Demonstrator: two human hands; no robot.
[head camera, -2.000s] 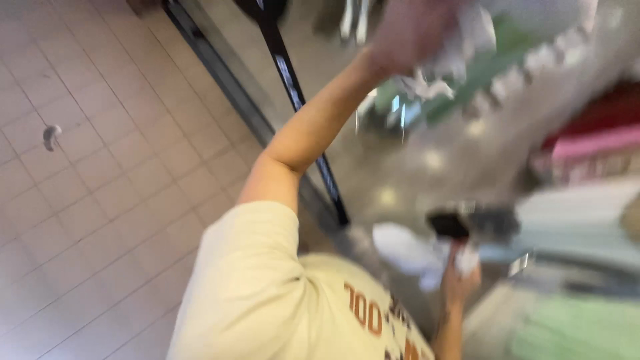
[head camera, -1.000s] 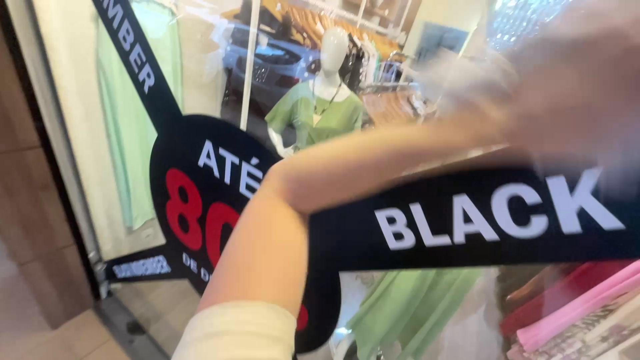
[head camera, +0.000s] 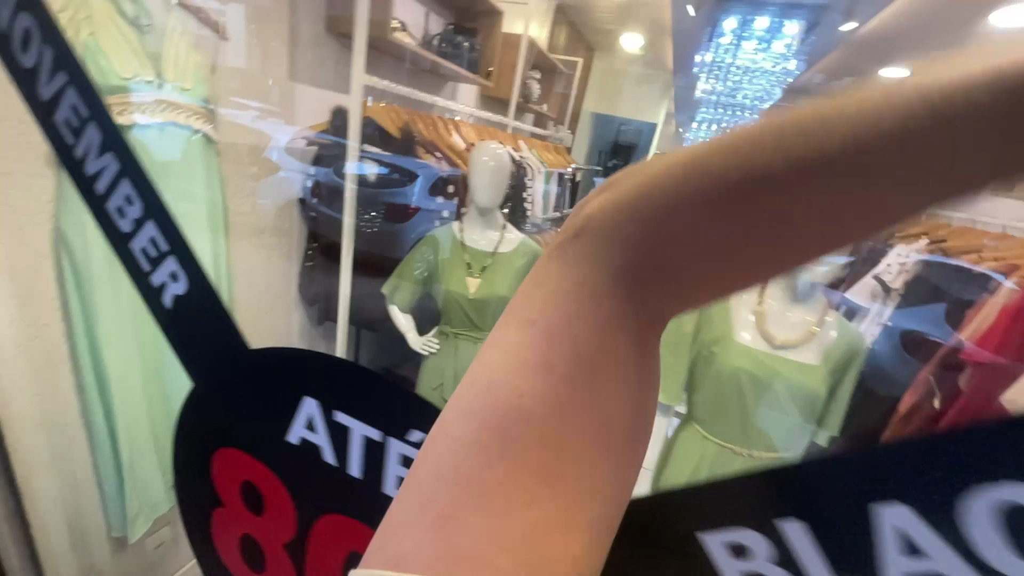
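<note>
One bare arm of mine rises from the bottom middle, bends at the elbow and stretches out past the right edge, so its hand is outside the frame. My other hand is also out of view. Before me is a glass shop window bearing a black round decal (head camera: 232, 416) with white and red lettering. A black diagonal strip (head camera: 104, 168) runs up from it to the left, and a black band (head camera: 824, 520) with white letters crosses the lower right, partly behind the arm.
Behind the glass stand a white mannequin (head camera: 488, 180) in a green dress and another green-dressed mannequin (head camera: 760, 384). A pale green gown (head camera: 144, 320) hangs at left. Clothes on wooden hangers (head camera: 448, 132) fill a rack. A blue car (head camera: 392, 192) shows as a reflection.
The view has swung up from the tiled floor to the shop window, and now lies closer on the mannequins. A blurred hand seen at the upper right earlier has left the frame.
</note>
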